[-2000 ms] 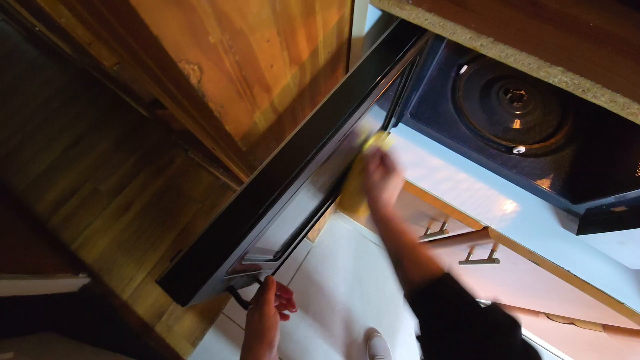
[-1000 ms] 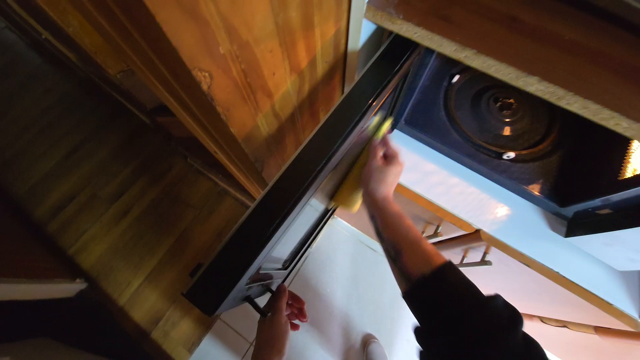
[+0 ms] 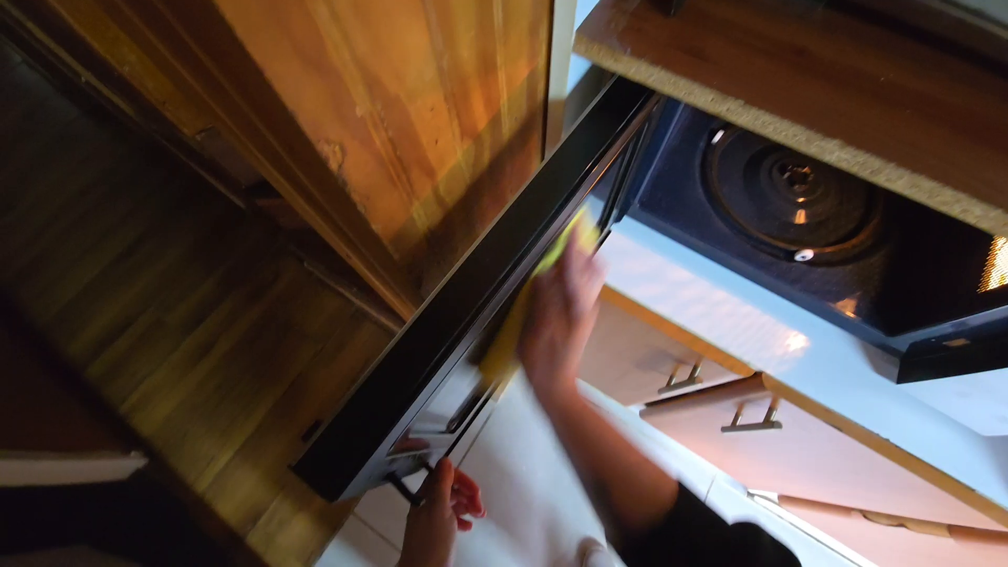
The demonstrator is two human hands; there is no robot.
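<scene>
A microwave oven's black door [image 3: 472, 291] stands open, its inner face turned to the right. My right hand [image 3: 563, 311], blurred, holds a yellow cloth [image 3: 504, 346] against that inner face, near the middle of the door. At the door's lower free end, my left hand [image 3: 445, 504] grips the dark door latch or handle end [image 3: 405, 488] between thumb and fingers; the exact hold is partly hidden. To the right is the dark microwave cavity [image 3: 669, 197], with a round roller ring [image 3: 803, 256] on its floor.
A brown chipboard shelf [image 3: 787, 102] passes over the microwave. Beneath it runs a pale countertop [image 3: 709, 291] above cabinet doors with metal handles [image 3: 752, 427]. A wooden door [image 3: 441, 102] stands close behind the microwave door. A shoe tip shows on the white tiles at the bottom.
My right hand and the yellow cloth have stayed at the door's inner face, shifting slightly along it. My left hand remains at the door's lower end.
</scene>
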